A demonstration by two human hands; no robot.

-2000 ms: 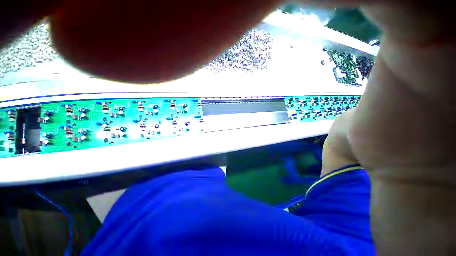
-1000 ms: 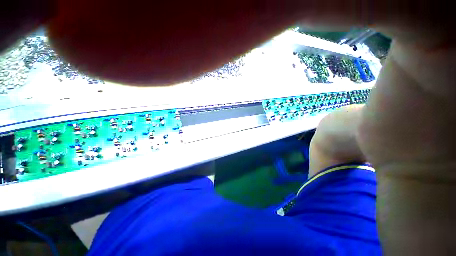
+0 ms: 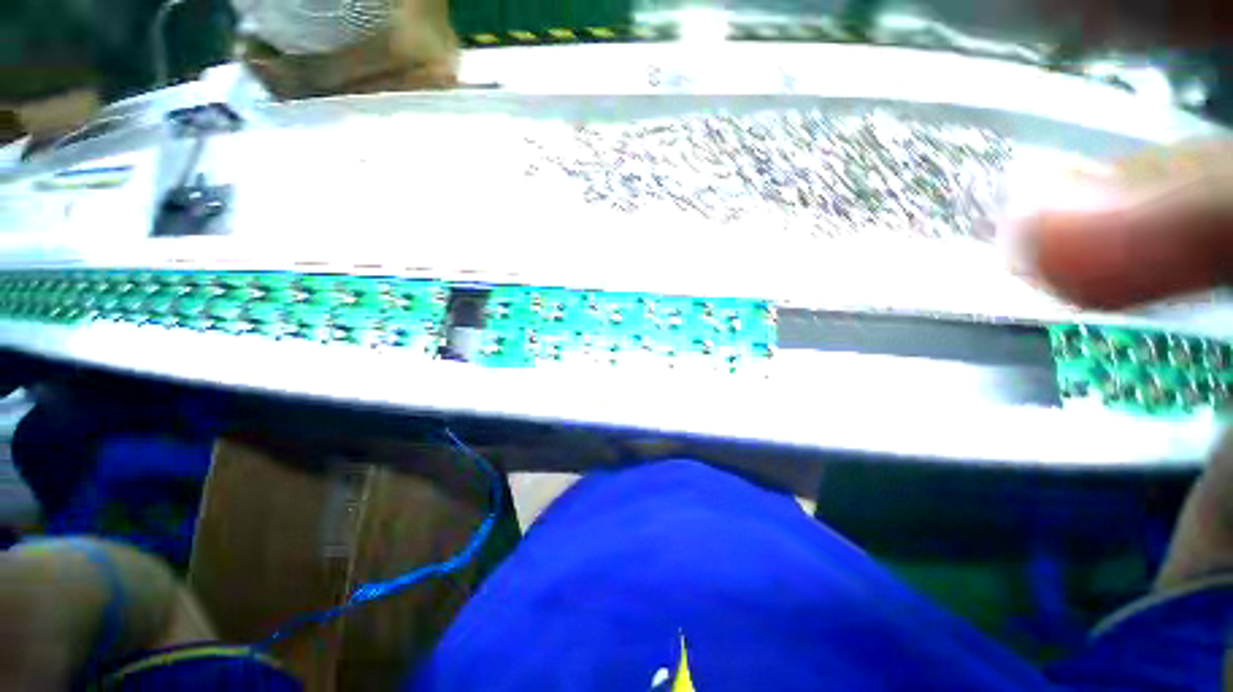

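Observation:
Green circuit boards [image 3: 622,327] dotted with small parts lie in a long track along the near edge of the white bench. A dark gap sits between two boards, and a wider bare stretch of track [image 3: 920,354] lies to the right. My right hand [image 3: 1136,230] shows at the upper right as blurred fingertips over the white tray, cut off by the edge; whether it holds anything cannot be told. My left hand [image 3: 54,608] is at the lower left edge, with a blue band at the wrist; its fingers are not visible.
A glittering heap of loose components [image 3: 865,169] lies on the tray. A fan [image 3: 318,20] and brown box [image 3: 419,47] stand at the back left, near a dark bracket [image 3: 196,196]. A blue cord [image 3: 433,575] hangs before a cardboard box [image 3: 271,527] below the bench.
The view has swung left and levelled. The large blurred hand covering the top and right has moved away to the upper right. The left wrist, fan and lower box have come into view.

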